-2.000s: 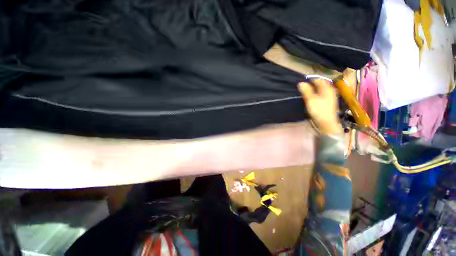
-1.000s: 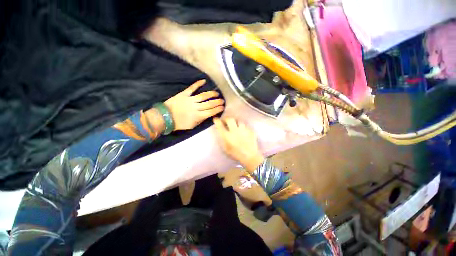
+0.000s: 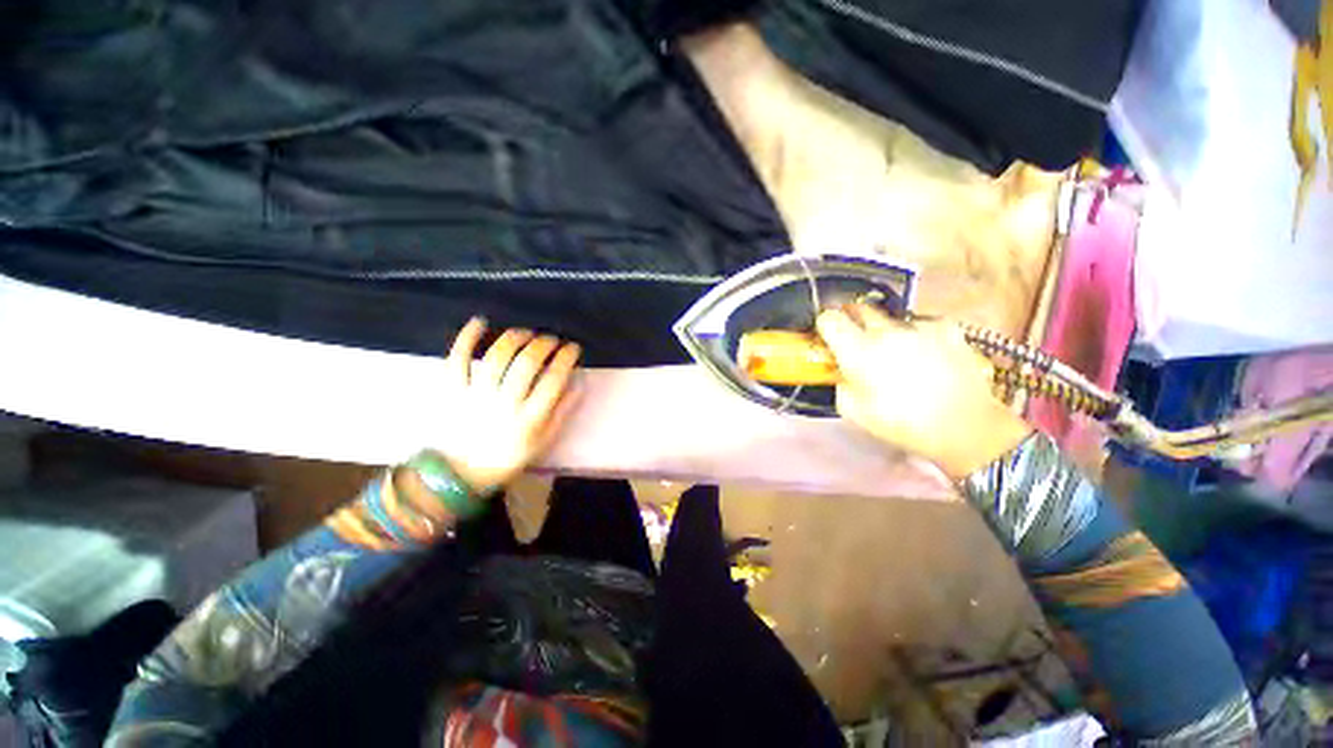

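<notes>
A black garment lies spread over the pale-pink ironing table. A thin pale grey line runs beside its matte edge band. The steam iron lies at the right end of the band, its pointed tip to the left, its side edge beside the cloth. My right hand is closed on its orange handle. My left hand rests at the near edge of the band, fingertips on the cloth, fingers slightly apart; whether it grips the cloth cannot be told.
The ribbed hose runs right from the iron. A pink pad with a brown mark is at the table's right end. White material is beyond it. A pale bin stands at lower left. Scraps lie on the brown floor.
My right hand has moved from the table edge onto the iron's handle. The iron has turned and its tip now points left. My left hand has moved left along the edge. The garment's band now lies straighter.
</notes>
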